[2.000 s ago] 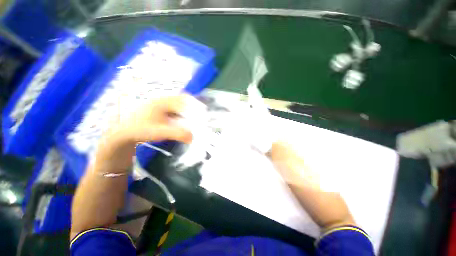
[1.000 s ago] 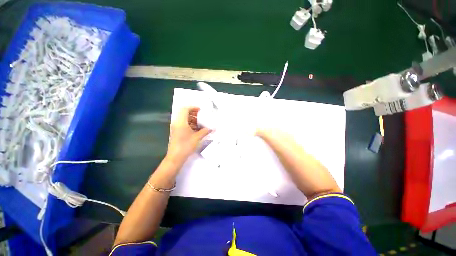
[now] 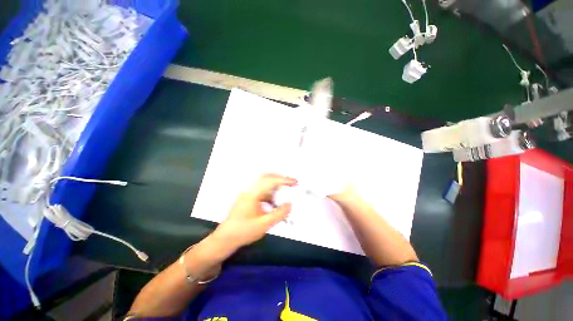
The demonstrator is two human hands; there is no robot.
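Observation:
My bare left hand (image 3: 257, 210), with a bracelet at the wrist, is curled around a white piece that looks like a power adapter (image 3: 286, 195), low over the white sheet (image 3: 239, 150). My right hand (image 3: 323, 193) is beside it; its gloved part washes out against the sheet, so its fingers and grip cannot be made out. A blurred white item (image 3: 321, 97) stands at the sheet's far edge. A white cord end (image 3: 359, 118) lies to its right.
A blue bin (image 3: 116, 113) heaped with white adapters and cords is at left, a coiled cord (image 3: 72, 224) over its edge. Adapters (image 3: 413, 70) lie on the green conveyor (image 3: 270, 37). Whitish cylinders (image 3: 465, 133), a small brush (image 3: 452, 191) and a red bin (image 3: 499, 232) are at right.
The view has shifted and turned. My hands are nearer my body over the sheet, with the left still around a white piece. The blurred white item now shows at the sheet's far edge.

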